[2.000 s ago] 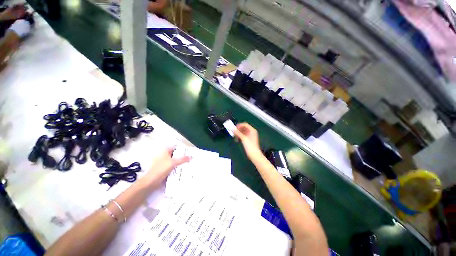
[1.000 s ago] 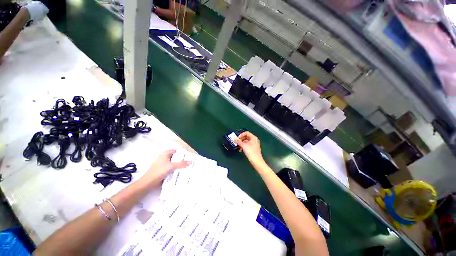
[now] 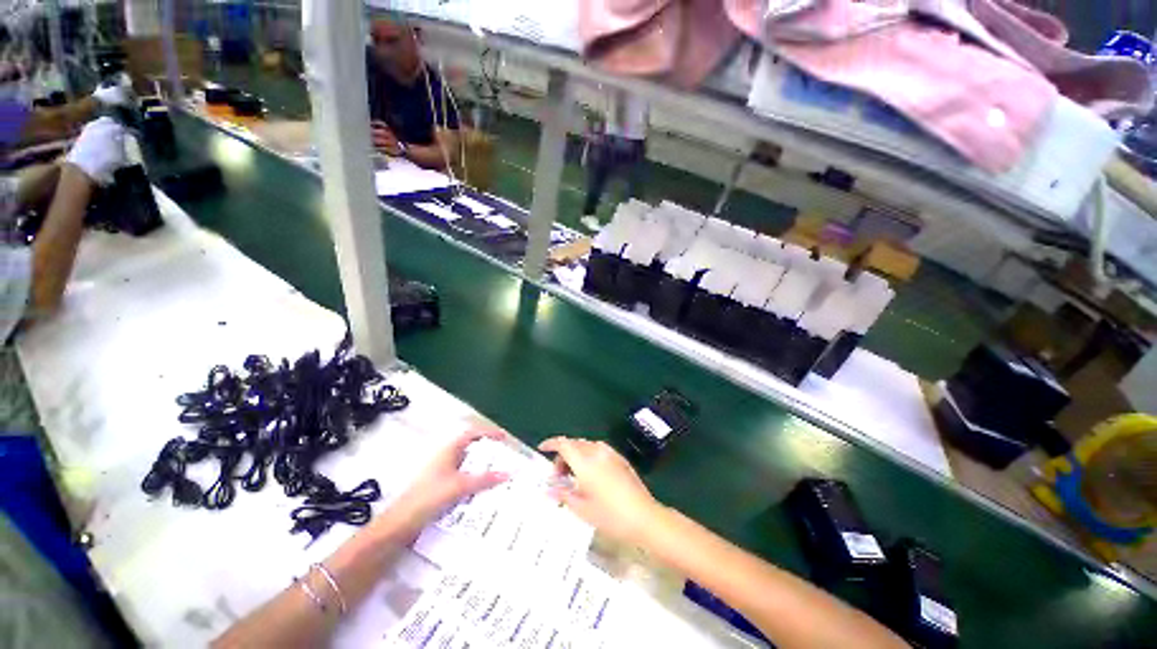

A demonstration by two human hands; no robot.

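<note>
My left hand (image 3: pixel 459 482) holds the top edge of the printed label sheets (image 3: pixel 518 567), which lie on the white bench. My right hand (image 3: pixel 596 484) is at the sheets' upper right corner, fingers bent together. Whether a label is between its fingertips cannot be told. A black product box (image 3: pixel 659 424) with a white label lies on the green conveyor belt (image 3: pixel 533 368), beyond my right hand and not touched by it.
Tangled black cables (image 3: pixel 282 431) lie left of the sheets. A pale post (image 3: pixel 346 190) stands between bench and belt. Labelled black boxes (image 3: pixel 837 526) are at right on the belt. Open boxes (image 3: pixel 730 298) stand across it. A person (image 3: pixel 409 102) sits beyond; gloved hands (image 3: pixel 99 150) show upper left.
My right hand has left the black box and moved back to the sheets. That box now shows a white label and sits further right. The view has tilted up.
</note>
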